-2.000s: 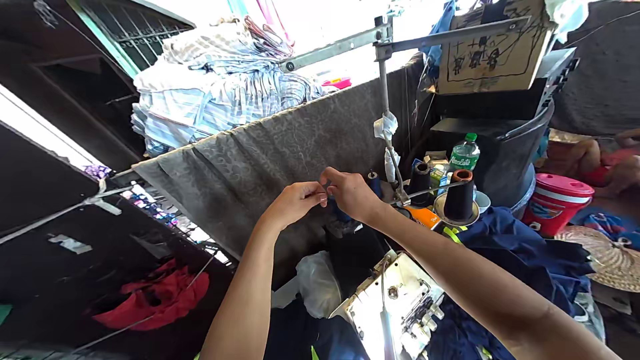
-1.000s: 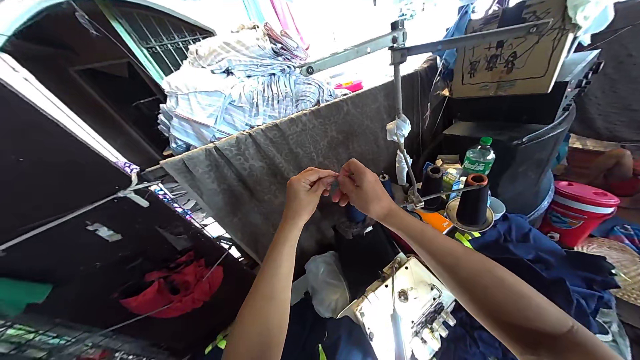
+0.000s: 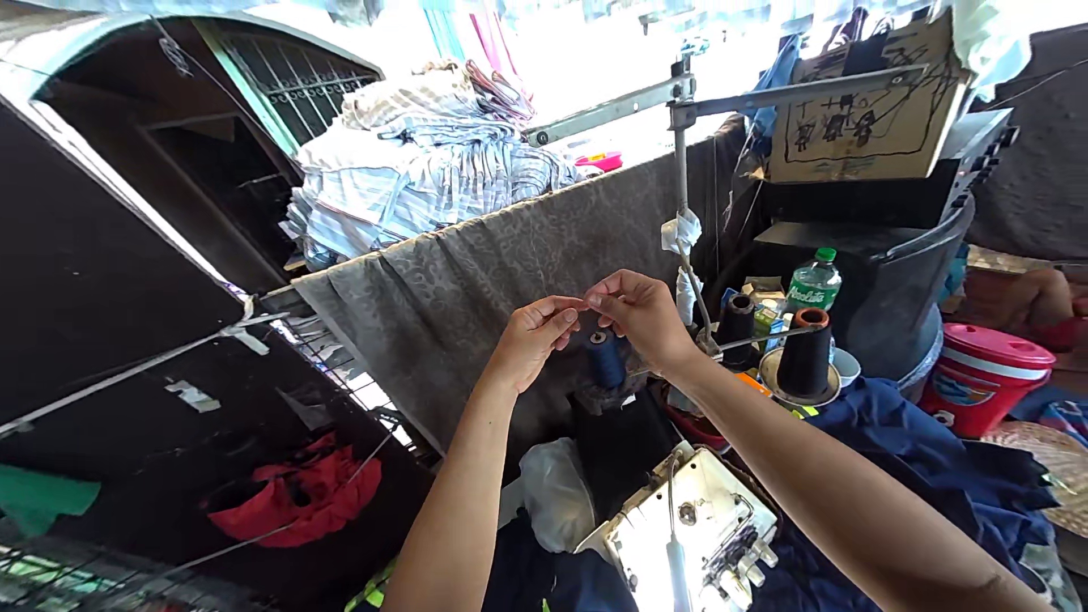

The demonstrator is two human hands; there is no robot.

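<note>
My left hand (image 3: 537, 334) and my right hand (image 3: 639, 316) are raised in front of the hanging grey cloth, their fingertips meeting. Both pinch thumb to forefinger; anything as fine as a thread between them is too small to make out. Just below them stands a cone of dark blue thread (image 3: 606, 361). Under my right forearm is a white overlock sewing machine (image 3: 693, 518) with tension knobs. Cones of dark thread (image 3: 805, 361) stand to the right, by a metal thread stand pole (image 3: 681, 161).
Dark blue fabric (image 3: 909, 459) lies right of the machine. A plastic bottle (image 3: 813, 282), a red cooler jug (image 3: 986, 378) and a black drum (image 3: 892, 289) are at the right. Folded striped cloth (image 3: 425, 178) is piled behind the grey curtain (image 3: 476, 280). Part of a person shows at far right.
My hands were slightly apart one second ago, and now their fingertips meet. The view has shifted a little.
</note>
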